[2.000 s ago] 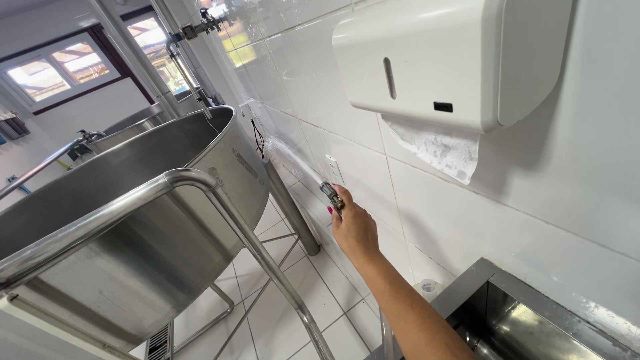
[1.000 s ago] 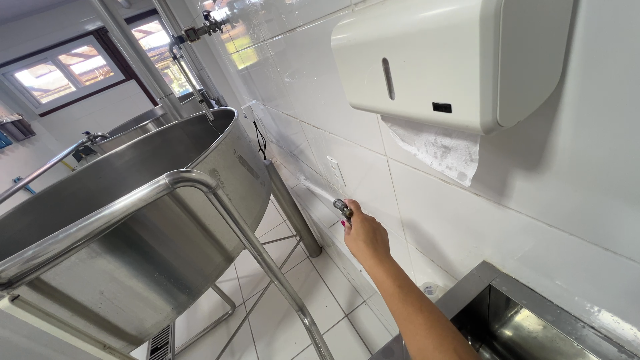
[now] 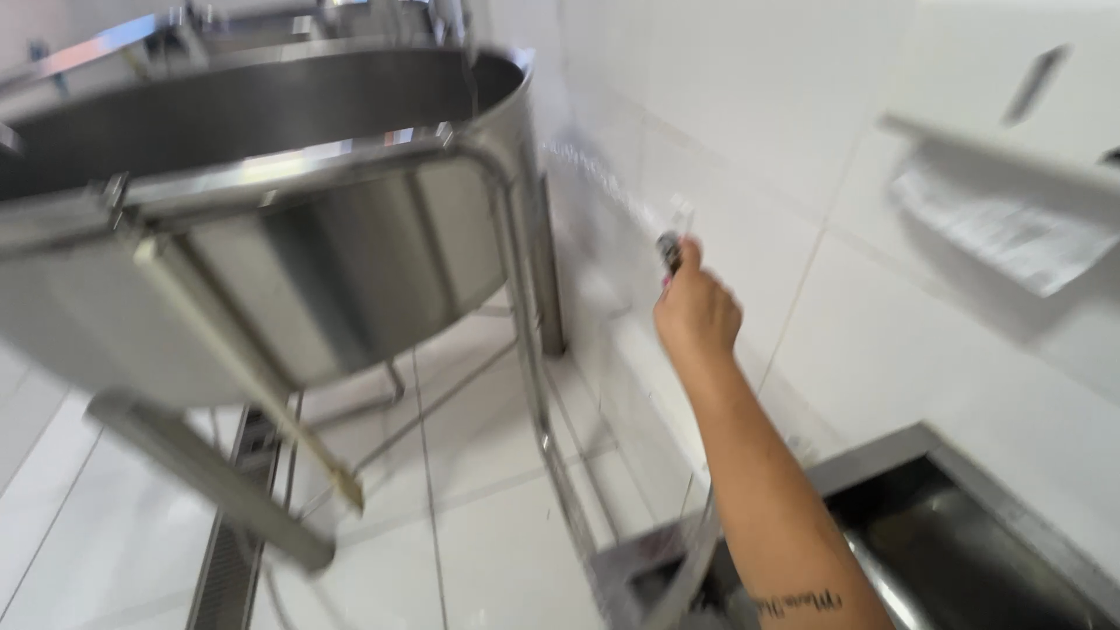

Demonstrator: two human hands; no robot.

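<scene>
My right hand [image 3: 698, 311] is closed around a metal spray nozzle [image 3: 669, 251], held out in front of the white tiled wall. A stream of water [image 3: 604, 179] leaves the nozzle toward the upper left, along the wall beside a large round stainless steel vat [image 3: 376, 262]. A pale hose [image 3: 696, 560] hangs below my right forearm. My left hand is out of view. The picture is blurred, so finger details are unclear.
A stainless steel sink [image 3: 927, 437] stands at lower right. Above it a paper towel dispenser [image 3: 1006, 140] has a towel [image 3: 989, 219] hanging out. The vat has a tubular frame [image 3: 525, 350] and thick legs; a floor drain grate [image 3: 232, 542] runs beneath.
The view has swung left and down, showing more of the vat and floor. My right hand keeps hold of the nozzle, and water sprays throughout.
</scene>
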